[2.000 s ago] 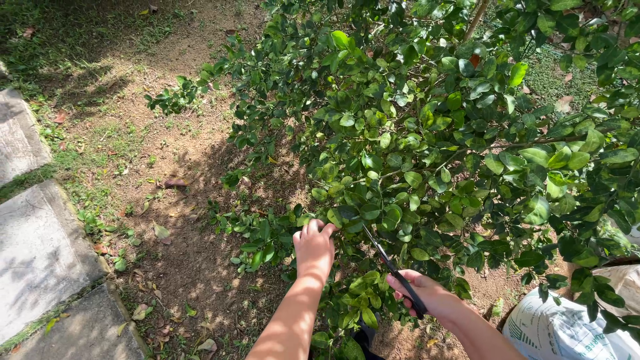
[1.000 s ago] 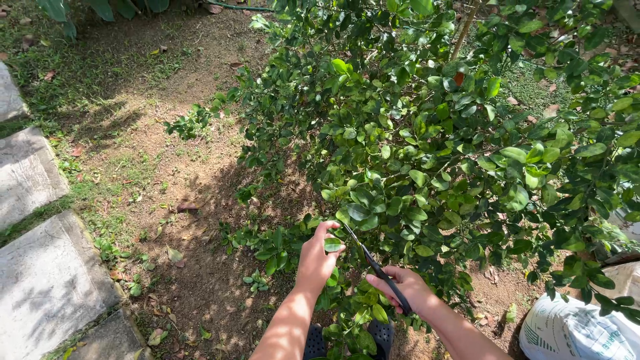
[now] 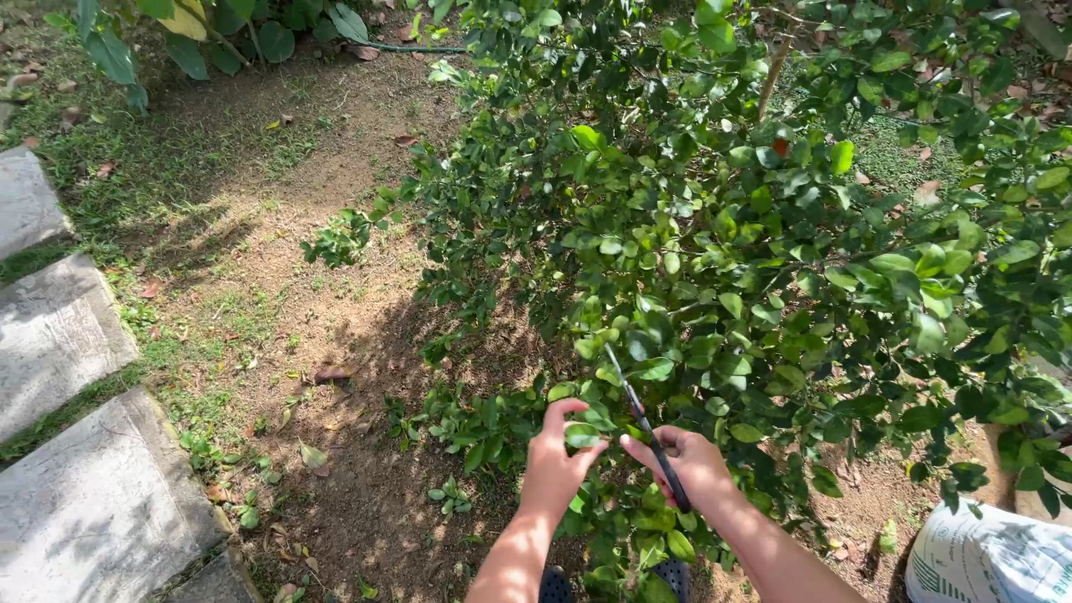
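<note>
My right hand [image 3: 691, 465] is closed around the black handles of a pair of scissors [image 3: 645, 423]. Their narrow metal blades point up and left into the leaves of a green bush [image 3: 687, 268]; whether the blades are parted is hard to tell. Just left of the scissors, my left hand [image 3: 557, 461] has its thumb and index finger curved around a few green leaves [image 3: 582, 434] at the bush's near edge. Whether those fingertips pinch a leaf or stem cannot be made out.
Stone paving slabs [image 3: 92, 502] run along the left beside bare soil [image 3: 335, 335]. A white printed sack [image 3: 988, 557] stands at the lower right. Dark perforated shoes [image 3: 555, 584] show at the bottom. A green hose [image 3: 419, 49] lies near the large-leaved plants at the top.
The view has shifted, showing more ground at the top left. My left thumb and index finger now curve around leaves beside the scissors, which stay in my right hand.
</note>
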